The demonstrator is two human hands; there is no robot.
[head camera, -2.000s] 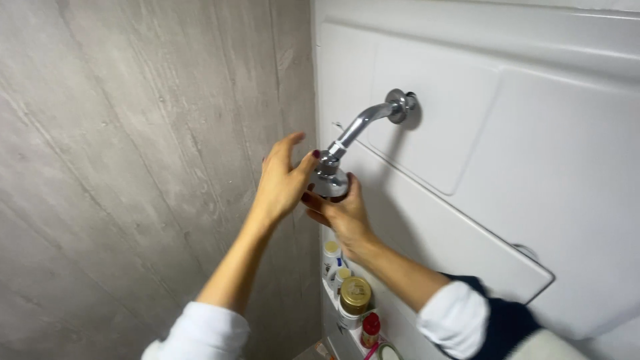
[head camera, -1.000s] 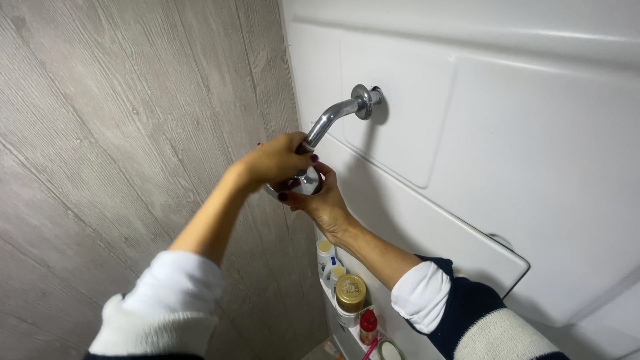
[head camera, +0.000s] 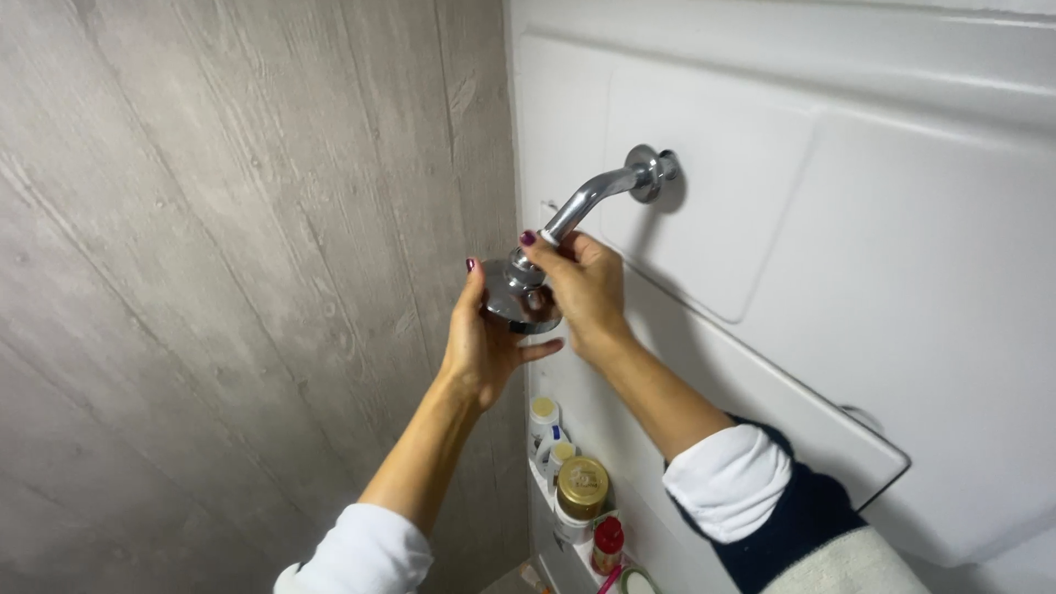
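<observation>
A chrome shower head (head camera: 520,301) hangs at the lower end of a bent chrome shower arm (head camera: 590,198), which comes out of the white wall panel. The round flange (head camera: 645,173) sits on the arm a little off the wall hole. White tape or a white ring shows at the arm's lower end. My left hand (head camera: 483,342) cups the shower head from below and the left, thumb on its rim. My right hand (head camera: 587,285) grips the joint between head and arm, thumb on top; its other fingers are partly hidden behind.
Below my hands, a narrow white corner shelf (head camera: 540,478) holds several white bottles, a jar with a gold lid (head camera: 582,487) and a red-capped bottle (head camera: 608,544). A grey wood-patterned wall (head camera: 247,247) rises on the left, and a white moulded panel (head camera: 907,289) spans the right.
My left hand has moved from the top of the joint down to the underside of the shower head. My right hand has gone from beneath the head up to the joint.
</observation>
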